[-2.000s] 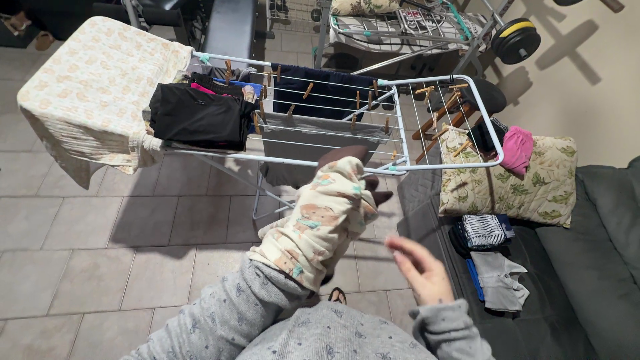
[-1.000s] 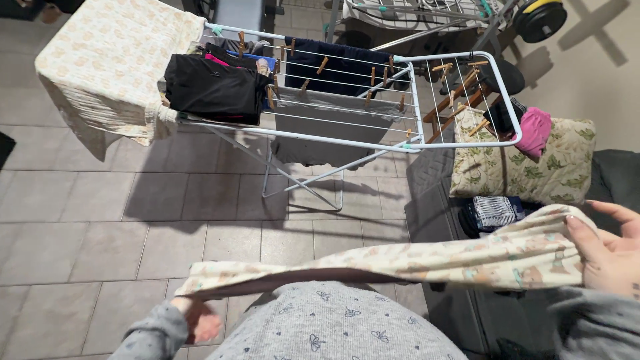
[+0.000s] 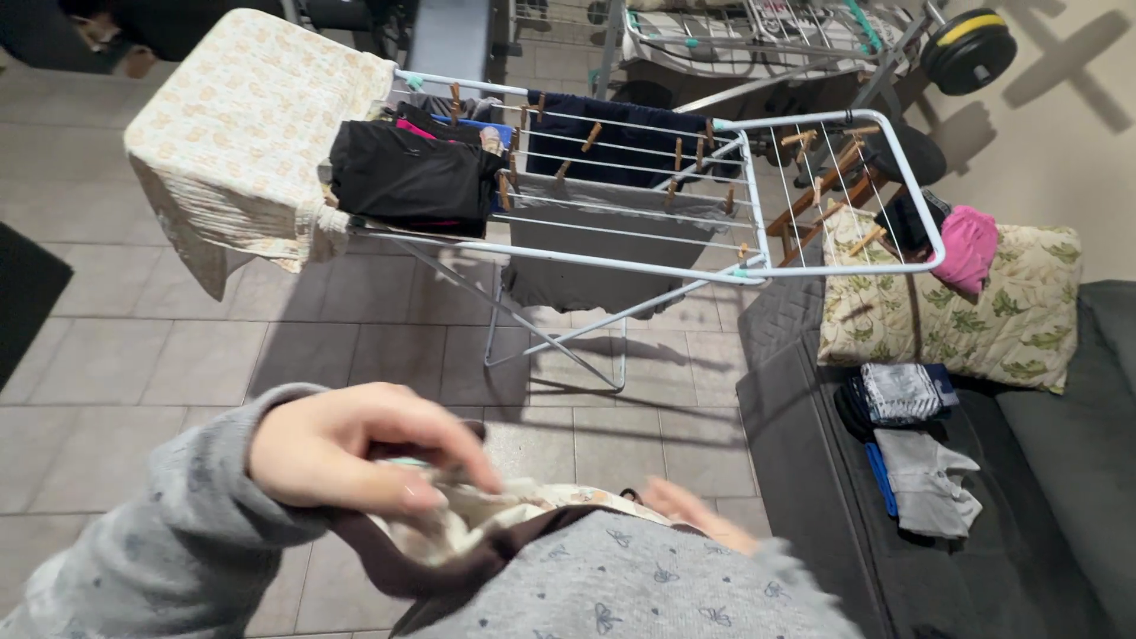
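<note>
A cream patterned cloth with a dark brown edge [image 3: 484, 519] lies bunched against the front of my body. My left hand [image 3: 373, 453] is over its left part, thumb and fingers curled around the fabric. Near the cloth's right end is my right hand [image 3: 697, 515], blurred and partly hidden by my grey sweater; its grip cannot be made out. Beyond my hands stands a white folding drying rack [image 3: 568, 259]. It carries folded black clothes [image 3: 413, 177], a navy cloth [image 3: 621, 133], a hanging grey cloth [image 3: 603, 248] and several wooden clothespins [image 3: 592, 137].
A cream printed cloth [image 3: 257, 115] covers the rack's left end. At right, a dark grey sofa [image 3: 941, 568] holds a leaf-print pillow [image 3: 1021, 311], folded striped clothes [image 3: 901, 392] and a light grey garment [image 3: 927, 484]. A pink cloth [image 3: 966, 248] lies by the rack's right end. Weight plates [image 3: 967, 51] are behind.
The cream patterned cloth was stretched wide between both hands a second ago; now it is bunched close to my body. My hands have come nearer each other.
</note>
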